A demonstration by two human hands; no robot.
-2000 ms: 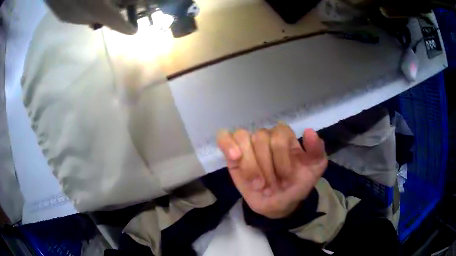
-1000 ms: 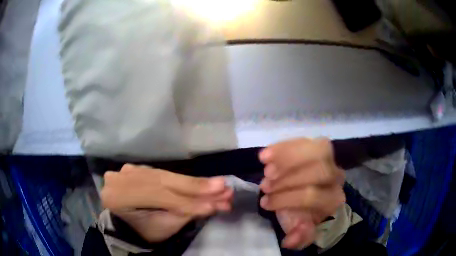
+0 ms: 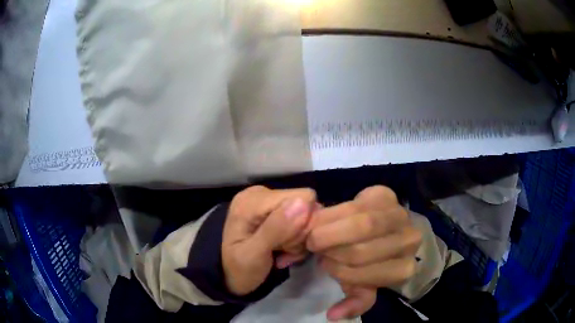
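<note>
My left hand (image 3: 261,236) and my right hand (image 3: 369,243) are bare and meet above my lap, in front of the table edge. Their fingertips touch and pinch the upper end of a pale cloth piece (image 3: 293,295), which hangs down below them. The pinched spot itself is hidden by my fingers. A larger grey-beige fabric panel (image 3: 164,94) lies on the white table, with a wavy left edge and a darker strip along its right side. Its top end runs up to the bright lamp glare.
The white table (image 3: 403,82) has a printed ruler strip along its front. A black flat object (image 3: 470,9) lies at the upper right. A small whitish item (image 3: 559,123) is at the right end. Blue baskets (image 3: 53,243) with pale cloth (image 3: 482,211) stand below both sides.
My left hand has come into view and moved right to meet my right hand at the cloth. The view has tilted down, so the machine head is out of the picture.
</note>
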